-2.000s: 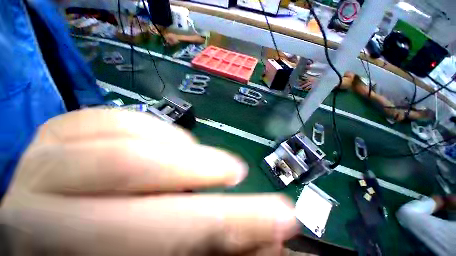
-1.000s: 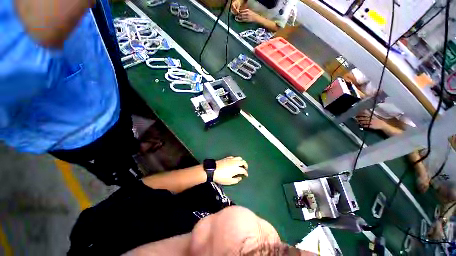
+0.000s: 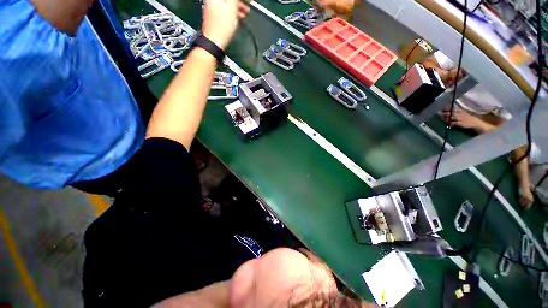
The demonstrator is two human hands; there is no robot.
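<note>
My left hand [image 3: 221, 23], with a dark wristband and black sleeve, reaches across the bench to the top edge. Its fingers are partly cut off, and a blurred dark cord hangs beside them; I cannot tell if they hold it. White-silver U-shaped lock pieces [image 3: 159, 42] lie in a pile left of my wrist. A few more [image 3: 225, 86] lie between my forearm and a silver-and-black screw feeder [image 3: 259, 103]. A blurred bare skin shape, seemingly my right hand [image 3: 282, 278], is close at the bottom edge; its fingers are not discernible.
A second feeder [image 3: 396, 216] stands lower right, with a grey-black screwdriver [image 3: 426, 245] beside it and a white sheet [image 3: 389, 280] below. A red divided tray [image 3: 351, 49], loops [image 3: 285, 54] and a black box [image 3: 419, 87] lie beyond. A blue-clothed person [image 3: 66, 102] is at left. Cords and a grey beam cross the right.
My left hand has moved from the near bench edge up and away, past the left feeder to the top. The bottom skin shape has barely moved. The view has shifted slightly.
</note>
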